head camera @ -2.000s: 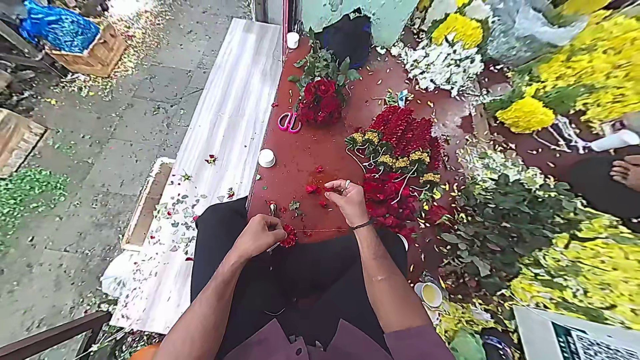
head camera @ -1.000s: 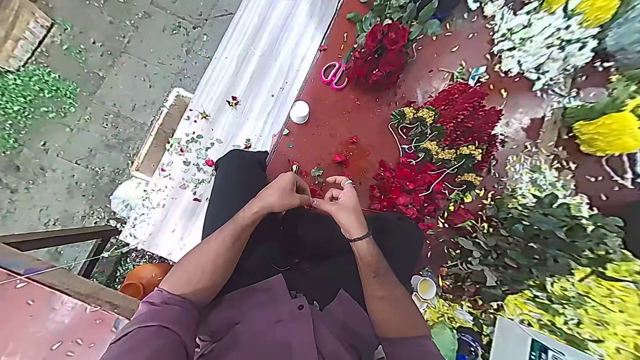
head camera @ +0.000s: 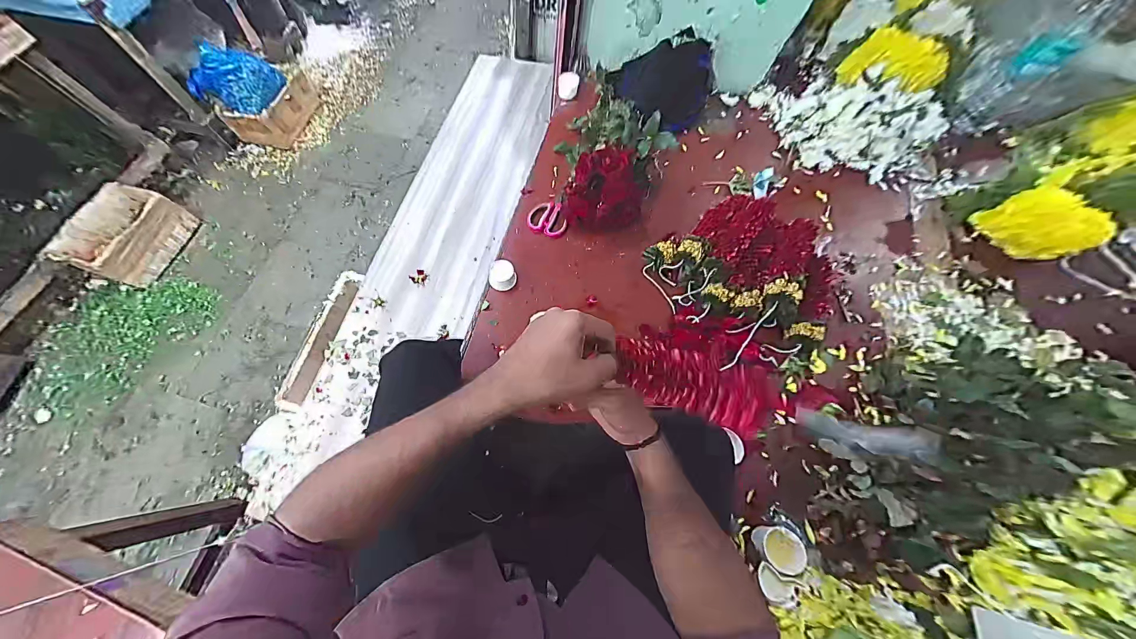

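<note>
My left hand [head camera: 559,355] and my right hand [head camera: 617,408] meet above my lap at the near edge of the red work surface [head camera: 577,266]. The left hand lies over the right, its fingers curled; what is between the fingers is hidden. Just right of both hands a thick red petal garland [head camera: 701,377] stretches toward the right, blurred. Beyond it lie more red garlands [head camera: 754,240] and yellow-and-green flower bunches [head camera: 745,293] with white strings. A bunch of red roses [head camera: 605,186] sits farther back, beside pink-handled scissors [head camera: 548,219]. A white spool [head camera: 502,275] stands left of my hands.
White flowers [head camera: 865,124] and yellow flowers [head camera: 1043,222] are heaped at the right. Leafy stems [head camera: 941,426] and a cup [head camera: 784,550] lie nearer on that side. A pale board [head camera: 470,169] runs along the left. Another white spool [head camera: 568,86] stands at the back.
My hands were apart two seconds ago, then close together; now the left overlaps the right. The red garland beside them now stretches to my hands. The view has shifted.
</note>
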